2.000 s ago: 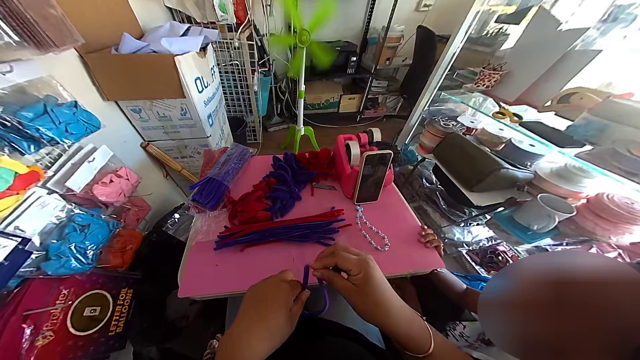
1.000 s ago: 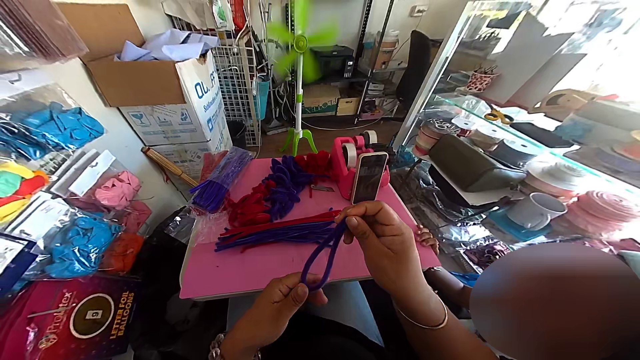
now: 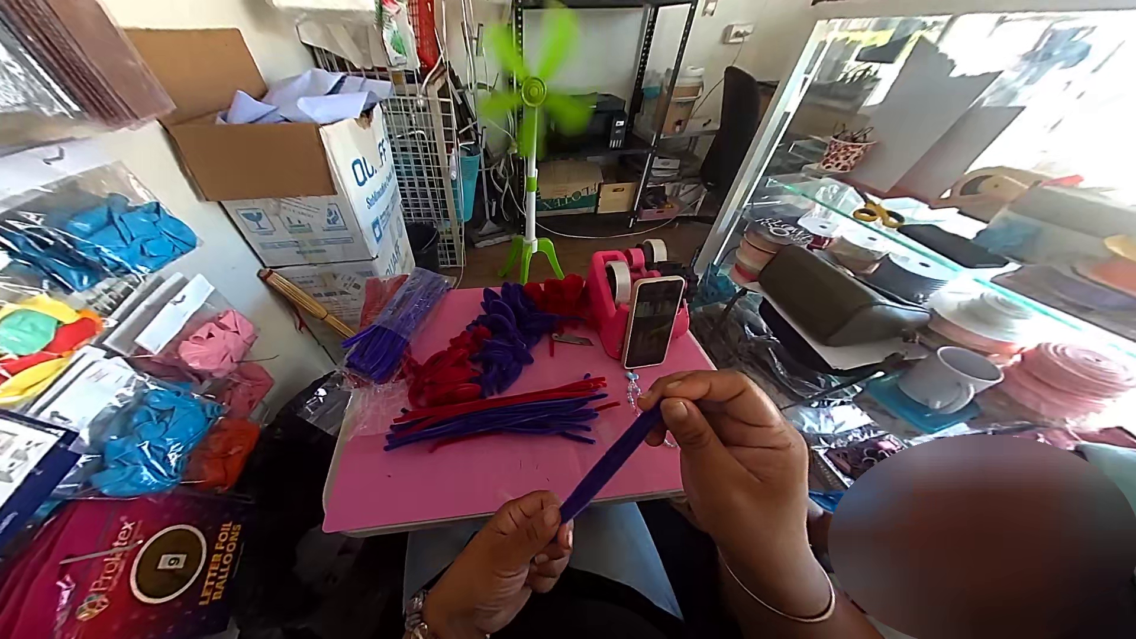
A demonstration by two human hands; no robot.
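Between my two hands a folded purple pipe cleaner is stretched on a slant, its strands close together. My left hand pinches the lower end, and my right hand pinches the upper end. Behind them, a pile of straight red and purple pipe cleaners lies on the pink tabletop. Farther back is a heap of red and purple pipe-cleaner shapes. A packed bundle of purple pipe cleaners rests at the table's back left.
A phone leans against a pink tape dispenser, with a beaded strand in front. A green fan stands behind the table. Bagged balloons hang at left; glass shelving stands right. Another person is close at lower right.
The purple pipe cleaner was an open loop between my hands one second ago; now its strands lie together, pulled straight. My right hand has come lower.
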